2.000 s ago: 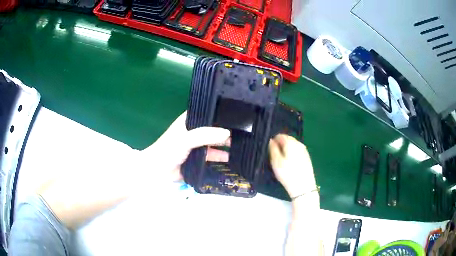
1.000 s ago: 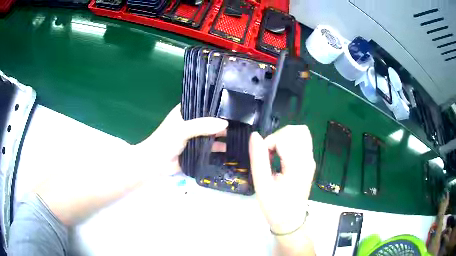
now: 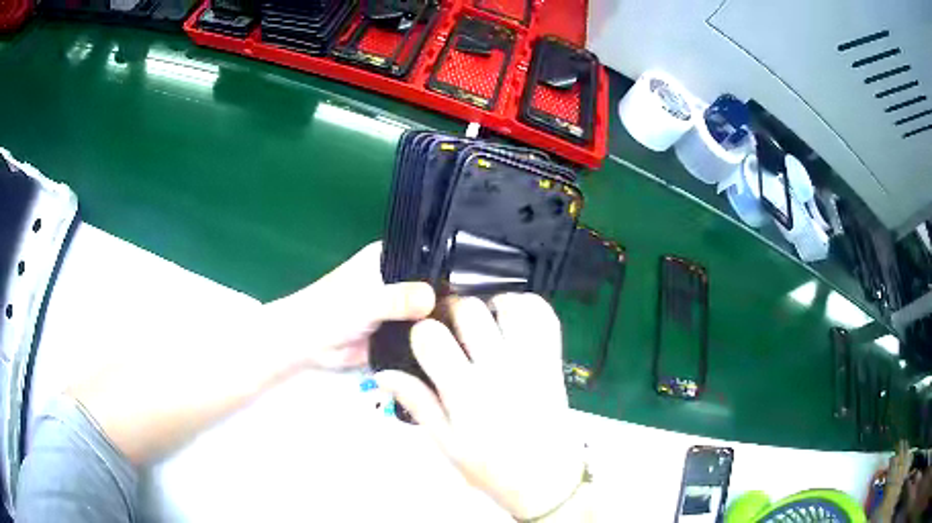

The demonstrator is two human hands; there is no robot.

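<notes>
A stack of black phone middle frames [image 3: 511, 215] with yellow contacts at the top stands slightly fanned in the middle of the view. My left hand [image 3: 353, 312] holds the stack at its left side. My right hand [image 3: 491, 378] lies across the lower front of the stack, its fingers bent over the top frame. The lower ends of the frames are hidden behind it. A single frame [image 3: 593, 306] lies on the green belt just right of the stack, partly covered by it. Another frame [image 3: 682, 327] lies further right.
A red tray [image 3: 409, 74] with frames and piles runs along the top. White tape rolls [image 3: 659, 110] stand by the pale cabinet [image 3: 807, 61]. A phone part [image 3: 705, 485] and a green-ringed fan [image 3: 812, 508] are at lower right. Another person's hand [image 3: 897, 480] shows at the right edge.
The frame that my right hand held upright beside the stack now lies on its front. My right hand has moved left over the stack. The frames on the belt have shifted left.
</notes>
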